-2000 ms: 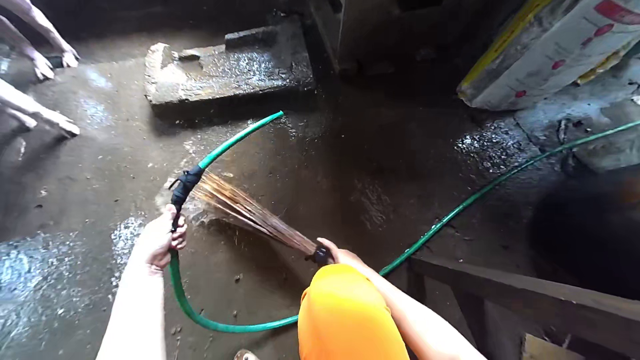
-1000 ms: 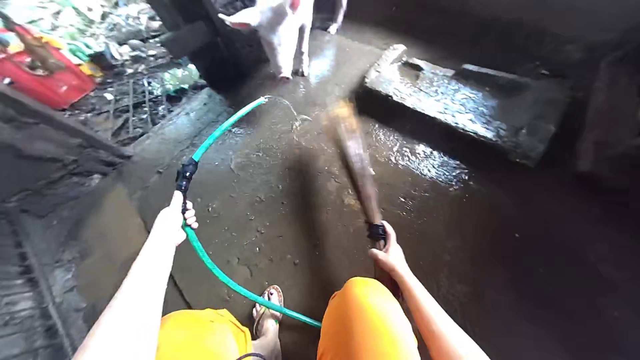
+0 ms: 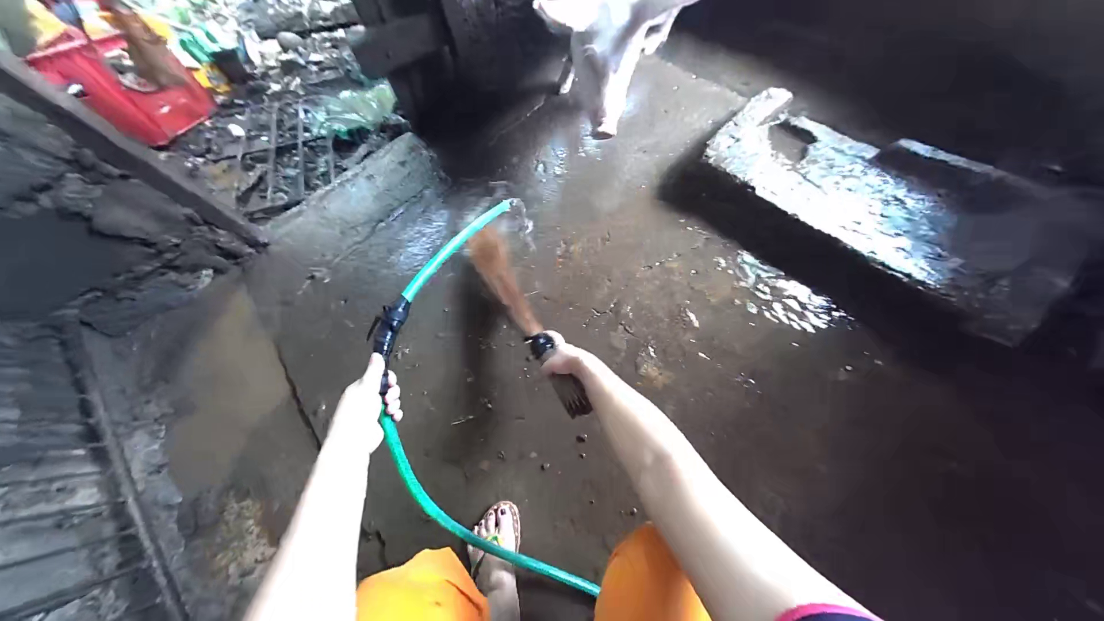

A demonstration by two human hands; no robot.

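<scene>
A green garden hose (image 3: 423, 496) runs up from between my knees, and my left hand (image 3: 373, 398) grips it at a black-wrapped joint (image 3: 390, 326). Water comes out of its tip, which points up and to the right. My right hand (image 3: 569, 358) is closed round a stick broom (image 3: 509, 280) just below its black binding. The broom's bristles, blurred, slant up and left and end close below the hose tip. Its butt end shows under my palm. Wet concrete floor (image 3: 655, 362) lies beneath both.
A pale pig (image 3: 608, 69) stands at the top with its snout low. A raised wet concrete trough (image 3: 862, 203) is at the right. A low ledge (image 3: 371, 185) borders littered ground with a red plastic container (image 3: 129, 90) at upper left. My sandalled foot (image 3: 498, 535) is below.
The broom has swung left, from upright and apart from the hose to slanting close to its tip. Both hands keep their hold. The view has shifted a lot since two seconds ago.
</scene>
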